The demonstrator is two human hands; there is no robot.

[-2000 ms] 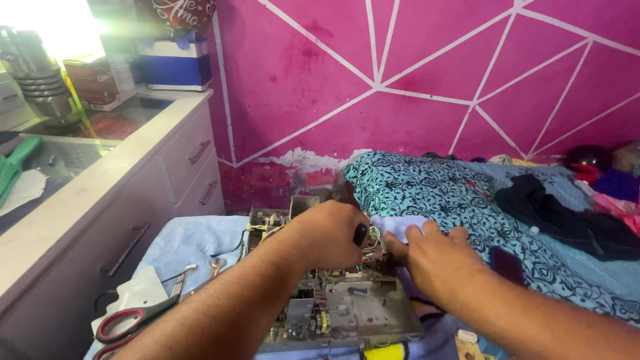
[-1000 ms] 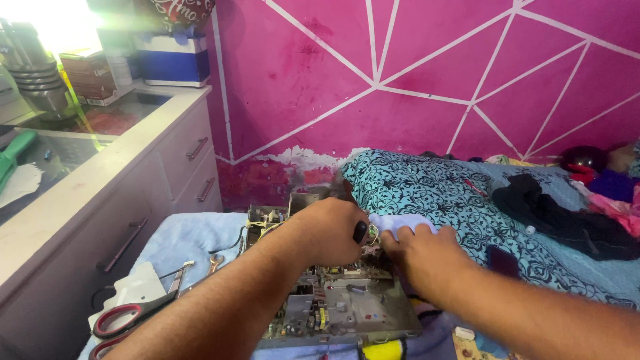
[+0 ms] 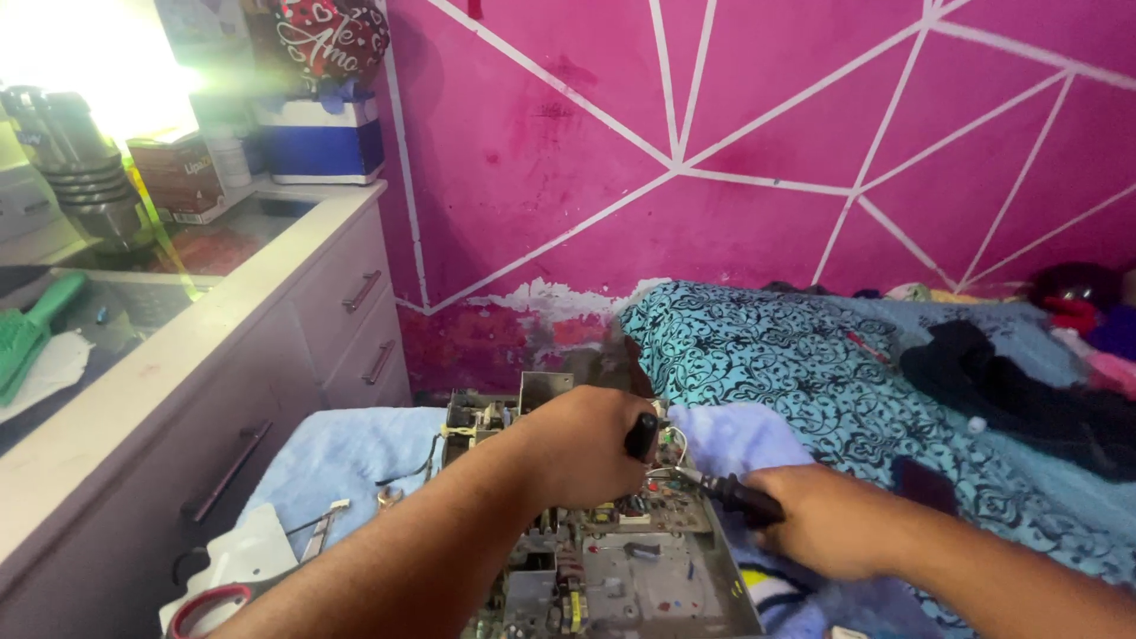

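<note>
My left hand (image 3: 590, 444) is over the far part of an open electronic chassis (image 3: 652, 577), its fingers closed around a black handle (image 3: 641, 437); the tool's working end is hidden. To the right, my right hand (image 3: 821, 524) grips a dark-handled tool (image 3: 745, 499) with a metal tip, possibly a soldering iron or a screwdriver. Its tip points left, near a white wire (image 3: 682, 446) at the chassis's right side. Circuit boards with small components fill the far and left parts of the chassis. A bare metal plate area lies at its near right.
Light blue cloth (image 3: 355, 444) lies under the chassis. Red-handled scissors (image 3: 209, 608) and a white piece (image 3: 253, 550) lie at the near left. A white dresser (image 3: 266, 355) borders the left side. A patterned turquoise bedcover (image 3: 763, 355) with dark clothing (image 3: 1012, 390) extends to the right.
My right hand has moved right and back from the chassis, and the dark-handled tool in it now shows. My left hand stays in about the same place.
</note>
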